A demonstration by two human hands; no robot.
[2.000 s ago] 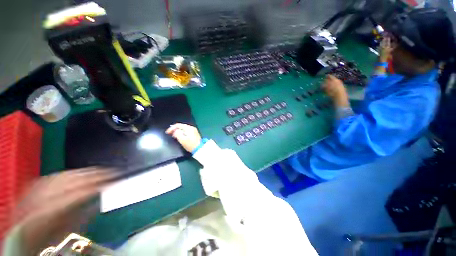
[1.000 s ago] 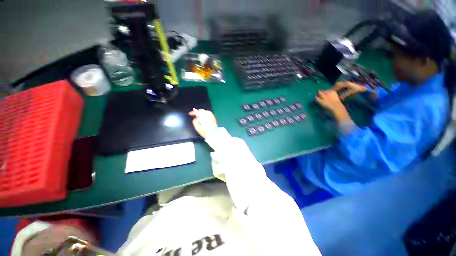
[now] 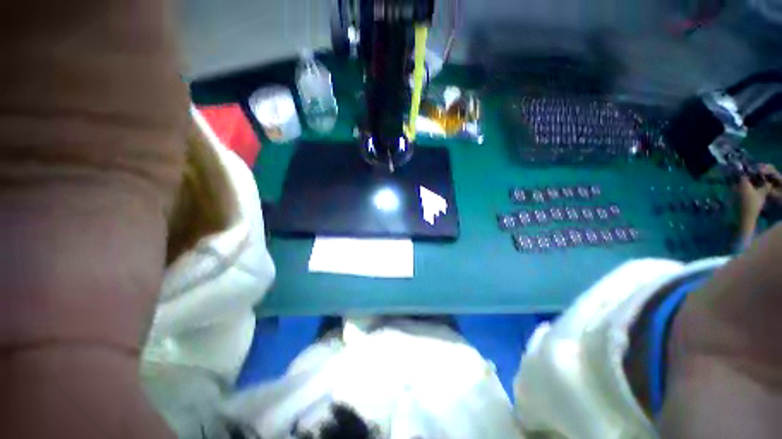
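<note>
My left hand (image 3: pixel 81 223) is very close to the camera, large and blurred, along the left edge; its fingertips are cut off. My right hand (image 3: pixel 729 343) is close to the camera at the lower right, mostly cut off, with a blue band at the wrist. Whether either holds anything is hidden. Between the arms, the video microscope (image 3: pixel 387 94) stands over the black base plate (image 3: pixel 334 189), with a bright light spot on it. A small white angular piece (image 3: pixel 432 205) lies on the plate's right side. A white paper sheet (image 3: pixel 361 257) lies at its front edge.
Rows of small camera modules (image 3: pixel 570 214) lie on the green mat (image 3: pixel 480 274). Filled blister trays (image 3: pixel 573 127) stand behind them. A white tub (image 3: pixel 275 114), clear bottle (image 3: pixel 317 93) and packet with orange contents (image 3: pixel 452 111) are at the back. The red tray (image 3: pixel 230 130) is partly hidden. Another person's hand (image 3: pixel 754 193) is at right.
Both my hands have come up close to the camera; the right has left the base plate. The white piece now shows there. The view has swung left, so the bench sits further right.
</note>
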